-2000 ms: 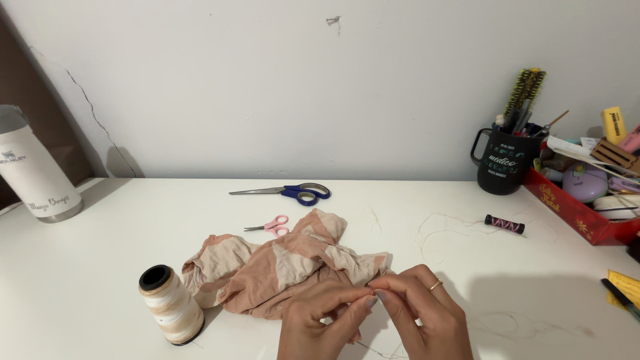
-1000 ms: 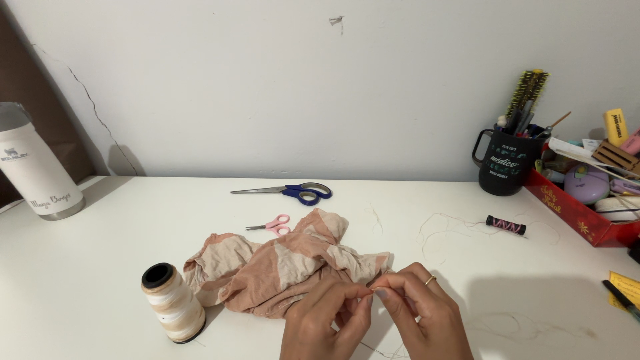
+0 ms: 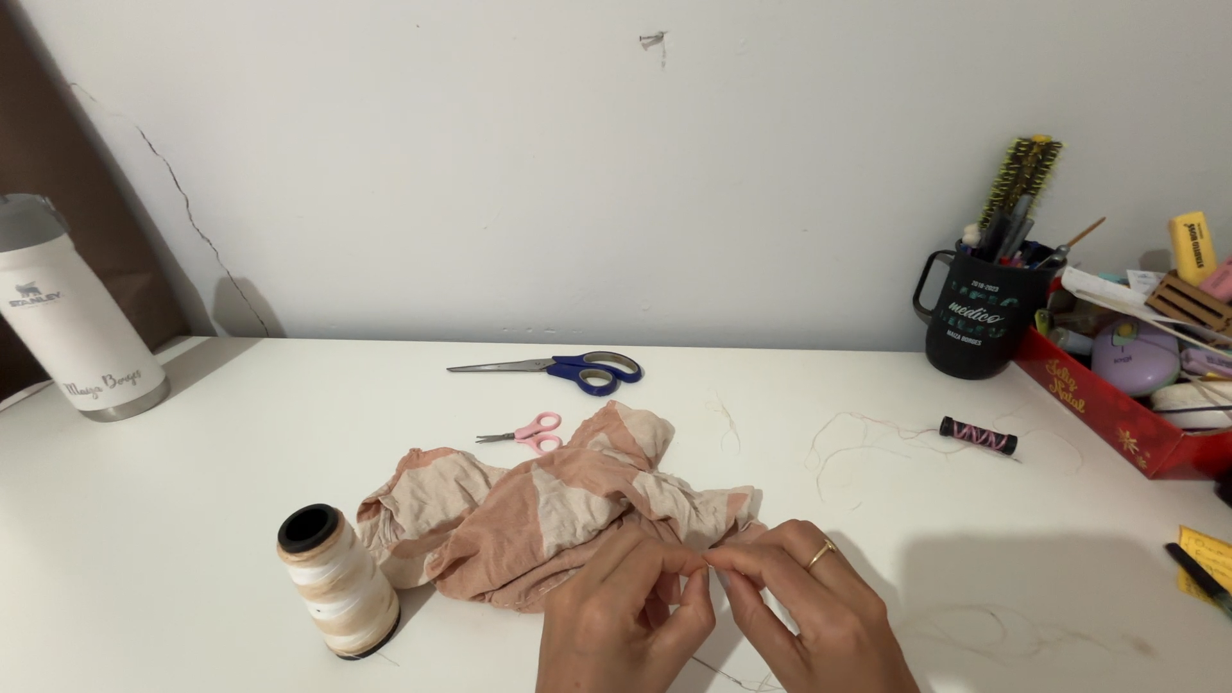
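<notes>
My left hand (image 3: 630, 611) and my right hand (image 3: 808, 602), which wears a ring, meet at their fingertips low in the view. Each pinches something very small and thin between thumb and forefinger; it looks like thread, but it is mostly hidden. Just behind them lies a crumpled pink and cream cloth (image 3: 539, 510). A dark strand (image 3: 727, 674) runs on the table below my hands. A large cone of white and beige thread (image 3: 342, 587) stands left of the cloth. Small pink-handled scissors (image 3: 529, 433) and larger blue-handled scissors (image 3: 577, 369) lie beyond the cloth.
A small dark spool with pink thread (image 3: 978, 436) and loose threads lie at right. Behind are a black mug (image 3: 982, 313) holding a brush and pens, and a red box (image 3: 1107, 414) of small items. A white bottle (image 3: 77, 318) stands far left, and a yellow paper (image 3: 1203, 553) lies far right.
</notes>
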